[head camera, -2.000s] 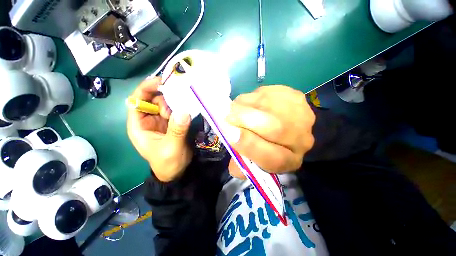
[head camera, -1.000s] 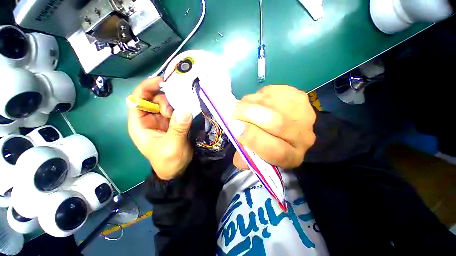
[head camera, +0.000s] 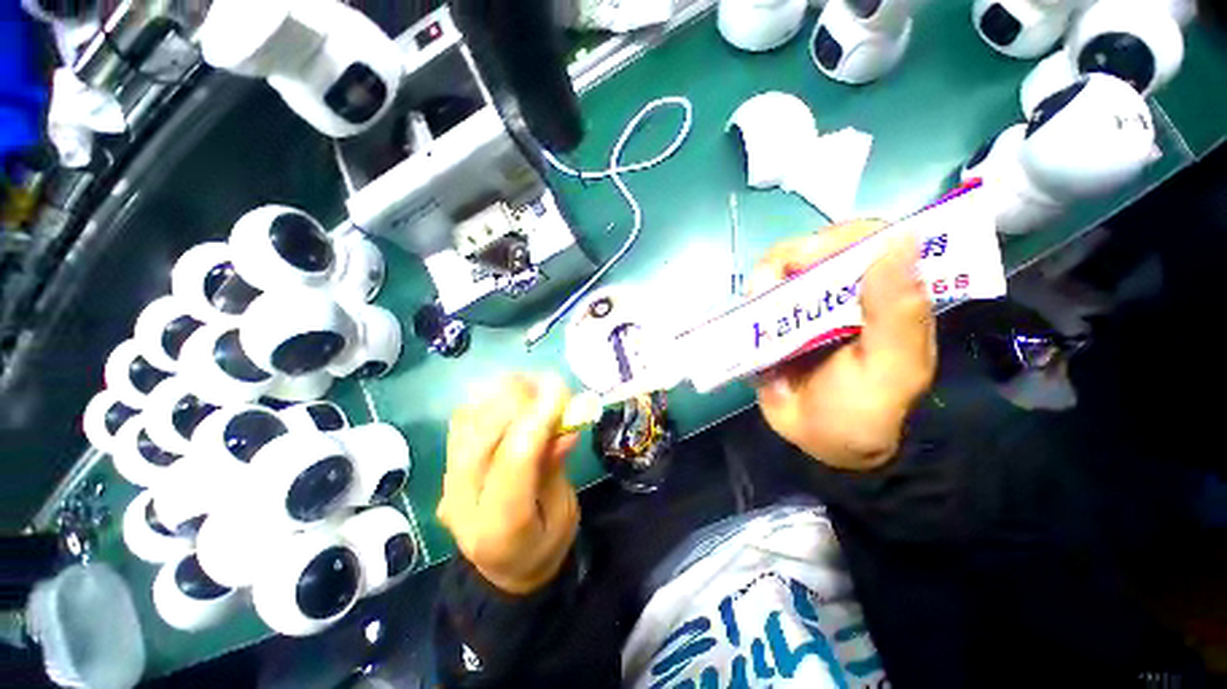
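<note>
My right hand holds a long flattened white adhesive tube with lettering and a red edge. Its nozzle end points left. My left hand pinches the yellow cap at the nozzle end; whether the cap is fully seated I cannot tell. The white camera base lies on the bench beyond the nozzle, with a dark strip across it, partly washed out by glare. A dark inner head assembly with thin coloured wires lies at its near side.
Many white cameras are piled on the left. A screw feeder stands behind, with a curled white cable beside it. White paper and an upright shell lie farther back. More cameras stand at the right rear.
The view has shifted, showing more bench. The base is out of my left hand and on the bench. The tube has swung nearly level, and the yellow cap is now at its nozzle.
</note>
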